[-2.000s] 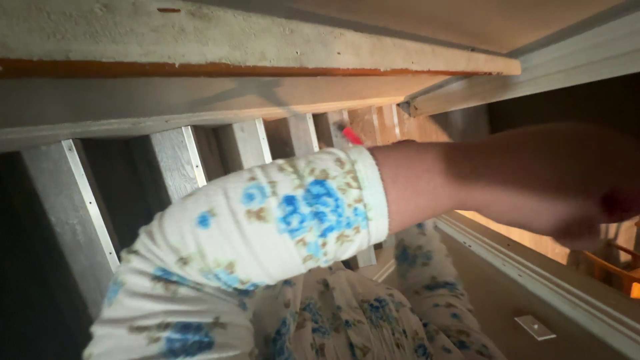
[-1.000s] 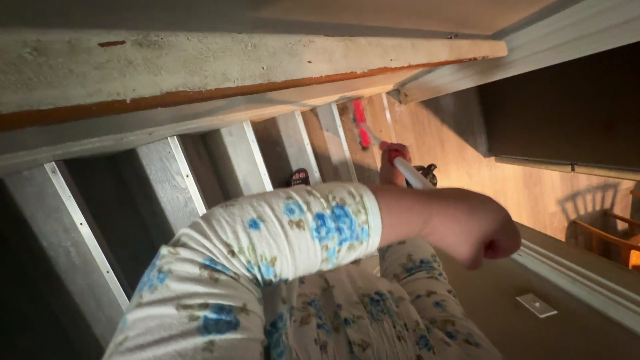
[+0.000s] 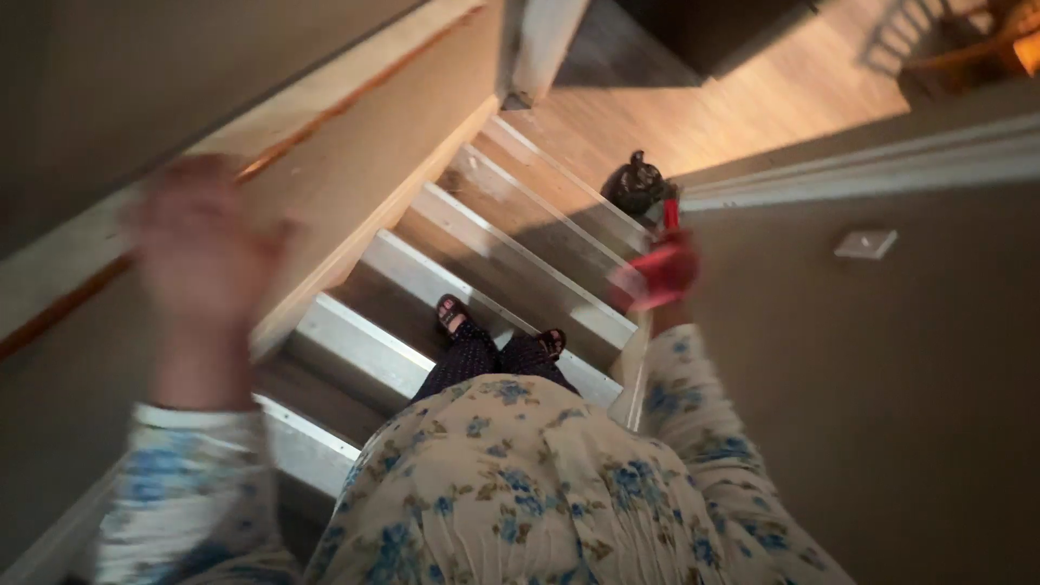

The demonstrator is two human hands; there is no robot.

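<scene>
My left hand (image 3: pixel 203 236) is raised at the left, blurred, its thumb apart from the fingers and nothing seen in it. It is in front of the wall ledge; contact cannot be told. On the right, my right hand (image 3: pixel 674 272) is closed around a blurred red tool (image 3: pixel 670 213), with a pale part by the fingers. Its full shape is hidden. Just beyond that hand, a dark, knotted plastic bag (image 3: pixel 634 185) rests near the foot of the stairs.
Wooden stairs (image 3: pixel 496 252) with metal-edged treads descend between two walls. My sandaled feet (image 3: pixel 451 313) are on them. A worn ledge (image 3: pixel 301 134) runs along the left. A wall switch (image 3: pixel 865 244) is at right; a wooden chair (image 3: pixel 959 57) stands on the floor beyond.
My left arm, stretched across the view before, is now at the left with the hand raised. The red brush head and white handle seen one second ago no longer show clearly. The view has turned.
</scene>
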